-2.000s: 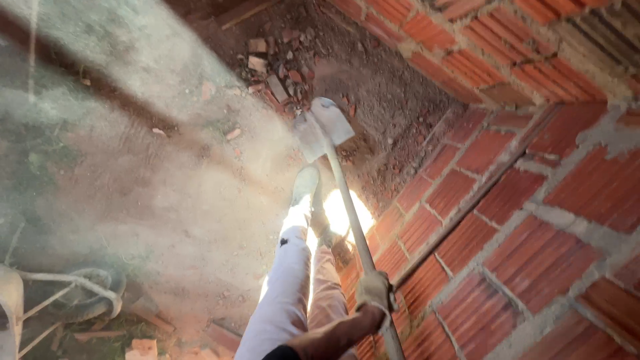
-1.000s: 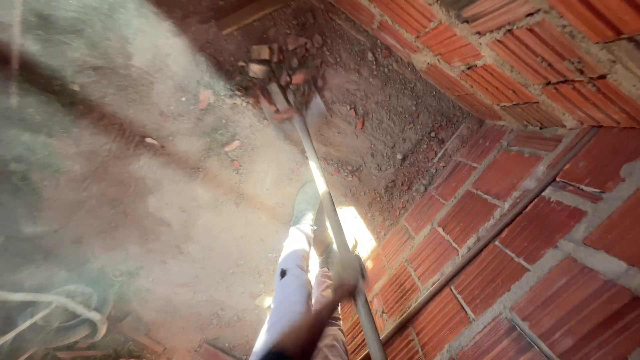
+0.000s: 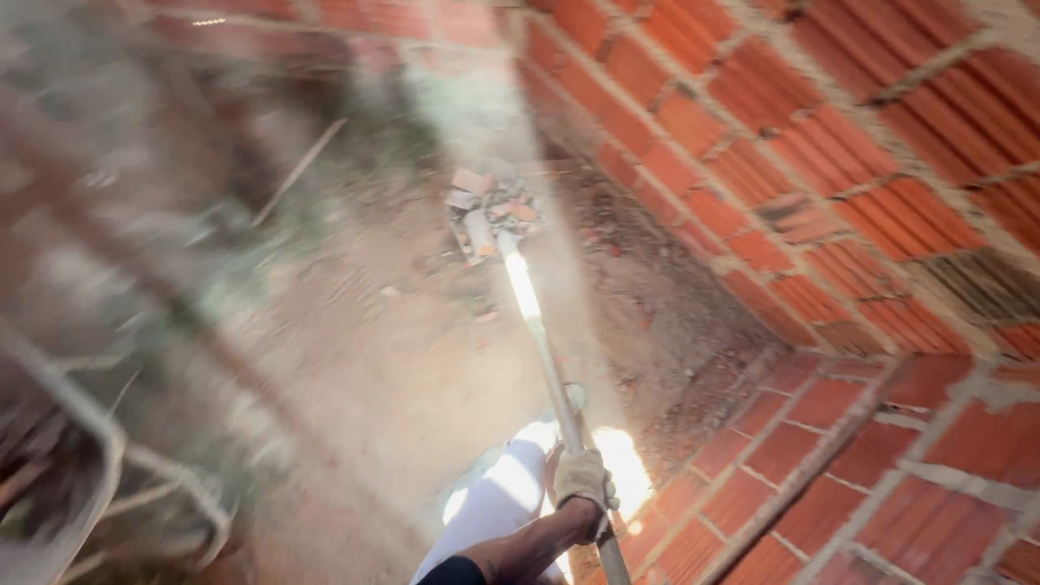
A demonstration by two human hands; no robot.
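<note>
My left hand (image 3: 581,481), in a pale work glove, is closed around the long handle (image 3: 552,366) of a shovel near the bottom centre. From there the shaft runs up and slightly left to the blade, which is hidden under a heap of broken brick and rubble (image 3: 494,207). The load hangs over the dirt floor; its exact height cannot be told. My right hand is out of view, as is the lower end of the handle. My leg in white trousers (image 3: 504,496) shows beside the shaft, with a shoe partly behind it.
Hollow-brick walls (image 3: 812,154) rise on the right and meet a lower brick wall (image 3: 772,471) at a corner. A wheelbarrow's metal frame (image 3: 110,439) stands at lower left. A thin stick (image 3: 301,171) lies at upper left. Dirt and brick bits line the wall's foot.
The shovel blade was bare two seconds ago, then was at the rubble pile; now it carries rubble. The view has swung toward the left, showing more of the wheelbarrow.
</note>
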